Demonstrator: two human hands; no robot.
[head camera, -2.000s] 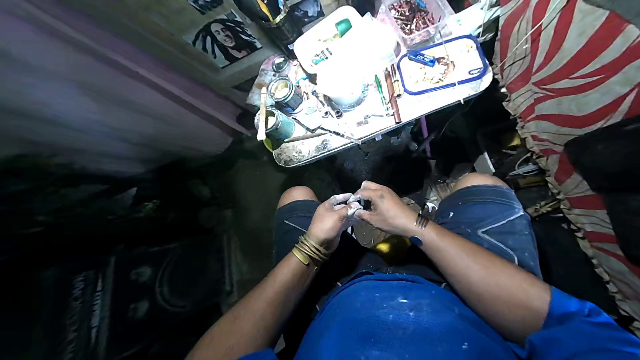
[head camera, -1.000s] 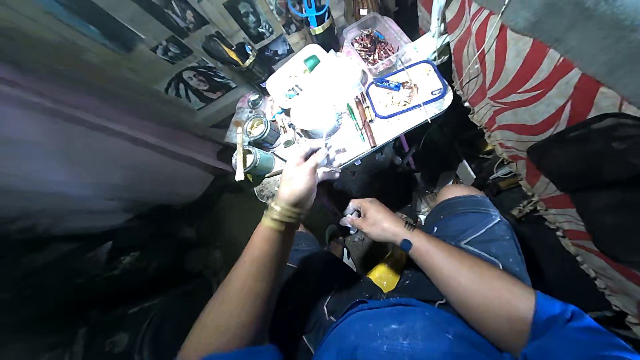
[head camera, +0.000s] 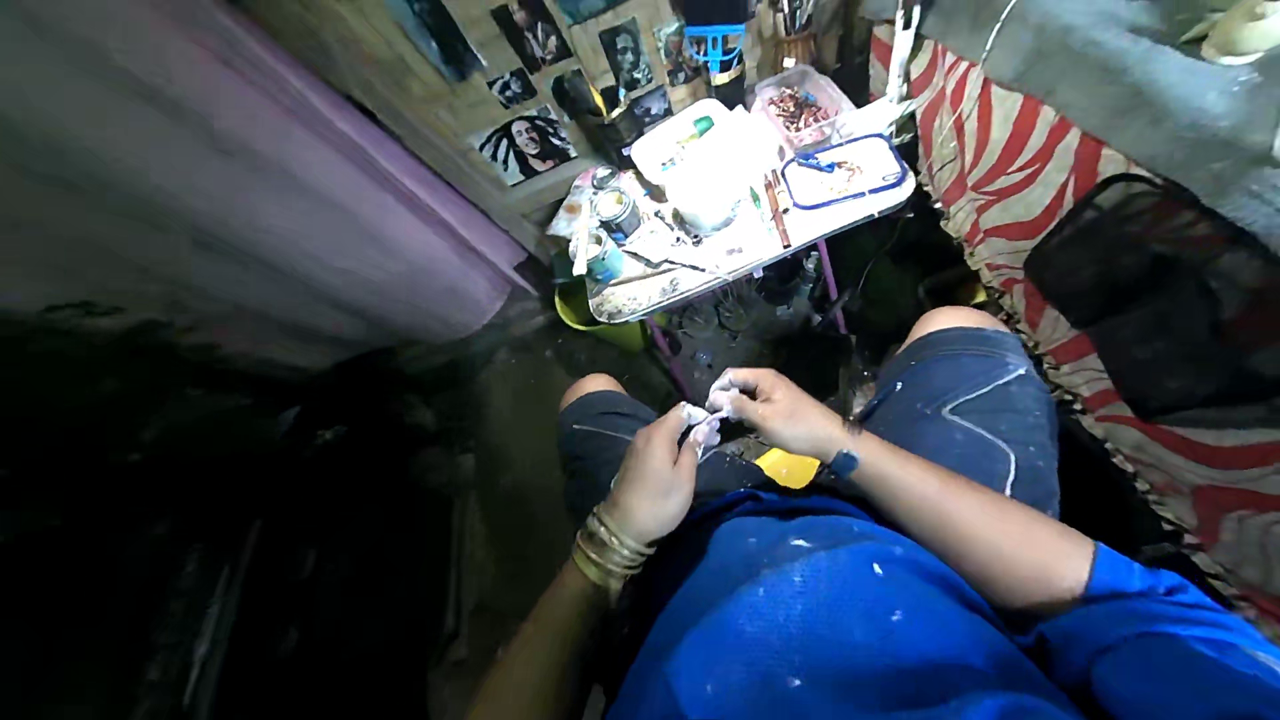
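Observation:
Over my lap, my left hand (head camera: 655, 470) and my right hand (head camera: 780, 410) meet at the fingertips. Between them is a small whitish piece (head camera: 712, 418), pinched from both sides; its kind cannot be made out. White residue coats the fingers of both hands. Bracelets circle my left wrist, and a dark blue band sits on the right one. Just below my right hand a yellow object (head camera: 787, 468) lies between my thighs, partly hidden by my shirt.
Ahead stands a small table (head camera: 650, 293) with open cans (head camera: 616, 212), a blue-rimmed tray (head camera: 845, 172), a clear plastic box of small reddish-brown pieces (head camera: 800, 108) and pen-like tools (head camera: 777, 212). A yellow-green bucket (head camera: 600, 320) is under its left end. Striped cloth (head camera: 1010, 170) hangs at right.
A second ago my left hand was up at the table's front edge; now it is back at my right hand over my lap, as it was two seconds ago.

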